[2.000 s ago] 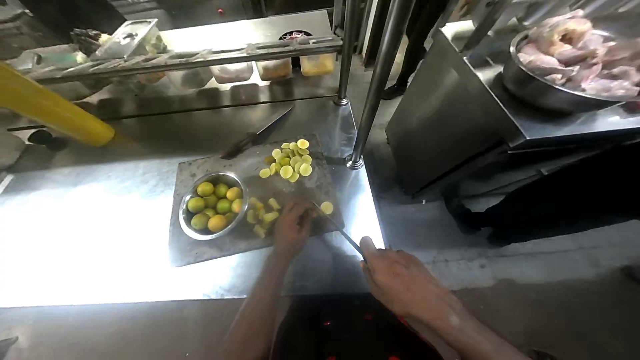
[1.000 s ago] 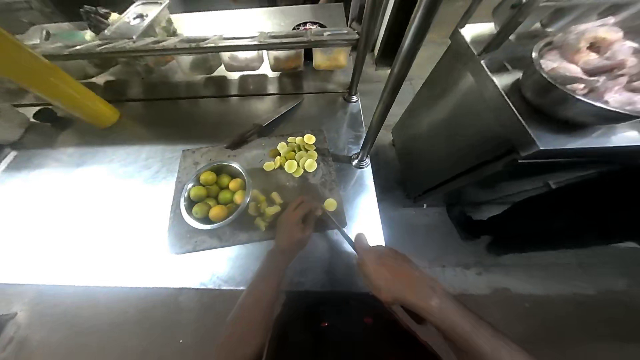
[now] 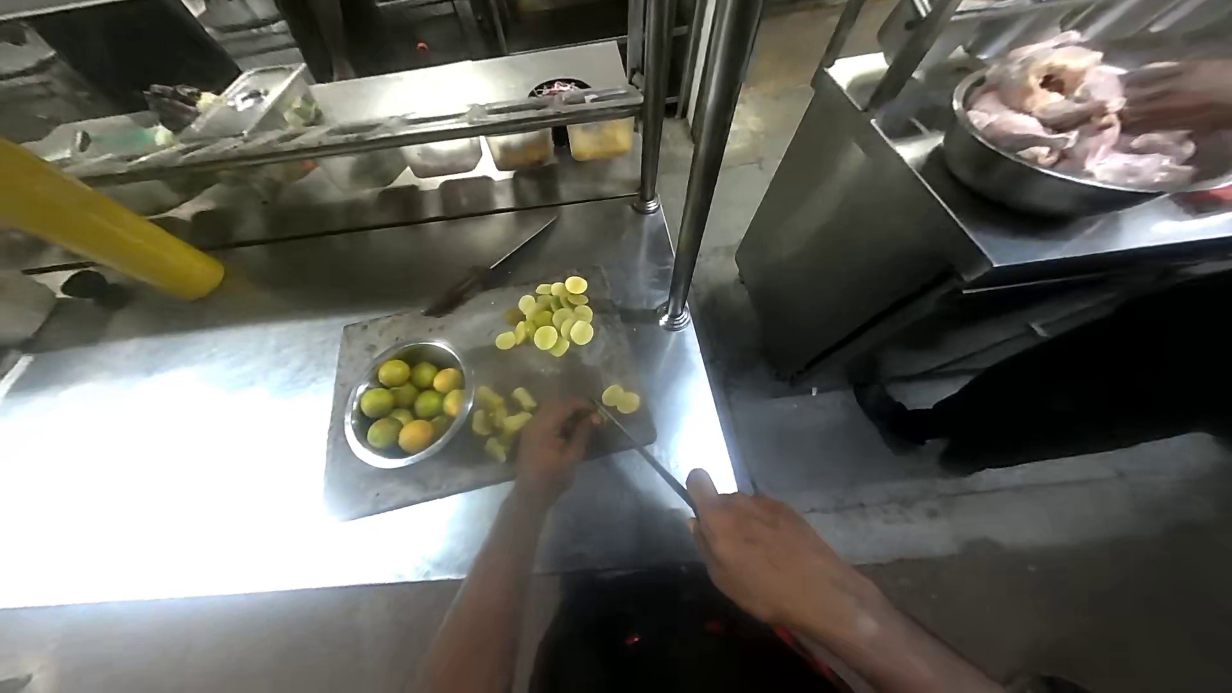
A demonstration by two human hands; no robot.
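Observation:
My right hand grips the handle of a knife, its blade slanting up and left to my left hand. Fingers bent, my left hand presses on the cutting board; a piece of lime seems to be under the fingertips, mostly hidden. Two cut lime slices lie just right of the blade tip. Lime wedges are left of my left hand. Farther back on the board is a heap of lime slices. A steel bowl of whole green and orange-yellow limes stands at the board's left.
A second knife lies behind the board. Steel posts rise at the table's right corner. Food containers line the back, and a yellow tube slants in at left. Across the aisle, a person's hand touches raw chicken in a steel bowl.
Two slices now lie right of the blade, where one lay a second ago. A person's hand has come into view at the chicken bowl.

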